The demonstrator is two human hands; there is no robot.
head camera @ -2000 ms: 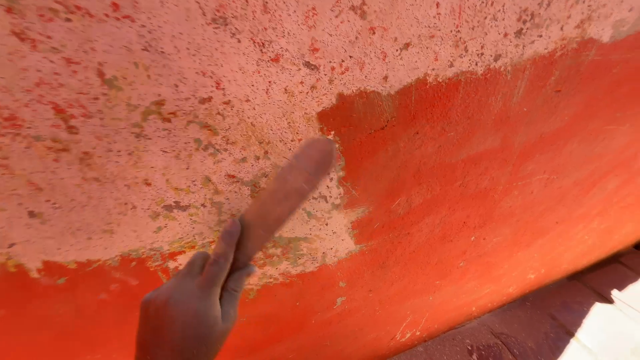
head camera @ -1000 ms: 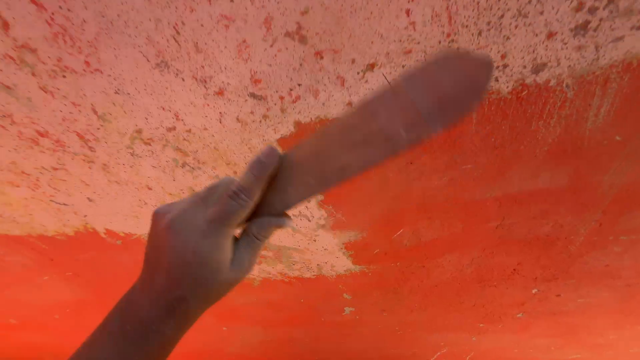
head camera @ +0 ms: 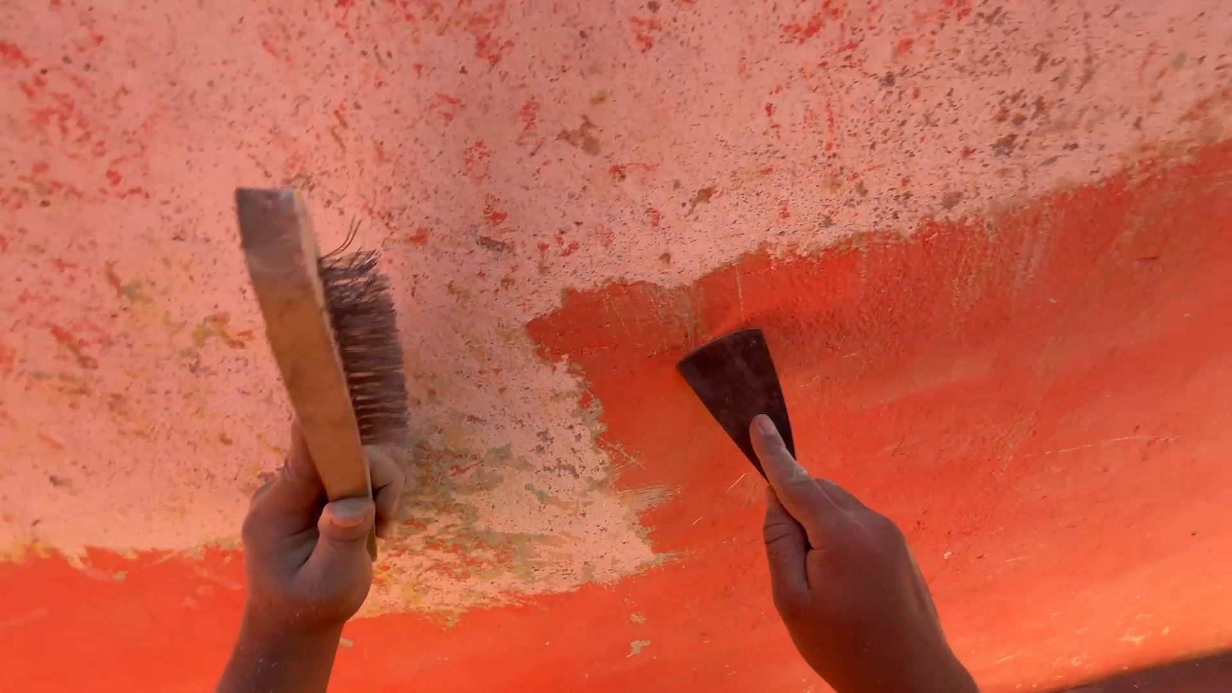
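Observation:
At the left, my left hand [head camera: 313, 544] grips the lower end of a wooden-handled wire brush [head camera: 303, 356], held upright with its bristles facing right. My right hand [head camera: 847, 568] is closed around a paint scraper [head camera: 741, 385] with a dark, flared metal blade, its index finger lying along the blade. The blade's edge is over the red paint [head camera: 914, 385], right of the ragged border with the pale, speckled pink surface [head camera: 481, 125]; whether it touches cannot be told. The scraper's handle is hidden in my right hand.
The painted surface fills nearly all the view. A patch of mottled yellowish and green spots [head camera: 481, 500] lies between my hands. Small pale chips [head camera: 637, 647] mark the red below it. A dark strip [head camera: 1174, 674] shows at the bottom right corner.
My right hand with the scraper has come into view. The brush, seen from its wooden back before, is now turned so its bristles show, and it stands more upright and farther left.

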